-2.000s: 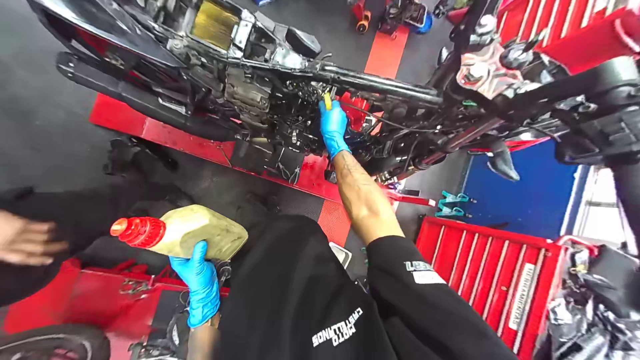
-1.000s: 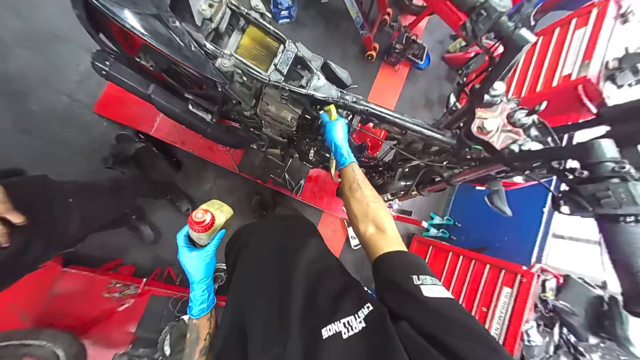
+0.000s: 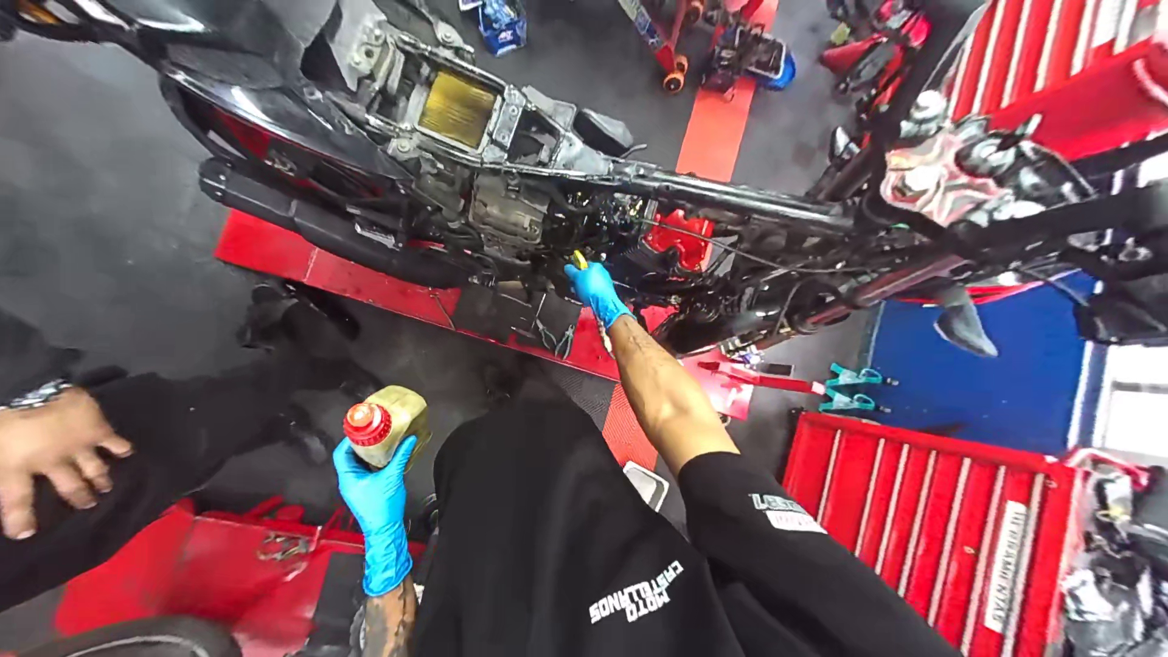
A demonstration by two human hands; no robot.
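Note:
My left hand (image 3: 376, 497), in a blue glove, is closed round a translucent plastic bottle (image 3: 401, 412) of yellowish content with a red cap (image 3: 368, 423). Gloved in blue too, my right hand (image 3: 595, 288) holds a small yellow object (image 3: 579, 260) beside the engine of a partly stripped motorcycle (image 3: 511, 214); the rest of that object is hidden. A red engine part (image 3: 680, 239) shows to the right of this hand. Higher on the frame is an opening with a yellow-brown filter-like panel (image 3: 458, 108).
The motorcycle stands over a red lift platform (image 3: 365, 292) with pliers (image 3: 555, 330) on it. A co-worker's hand (image 3: 59, 452) is at the left. Red tool cabinets (image 3: 931, 511) stand at the right, with teal clamps (image 3: 849, 388) nearby.
My left hand has turned the bottle from lying sideways to cap toward the camera. My right hand, with the yellow object, has moved from among the engine parts to the engine's near side.

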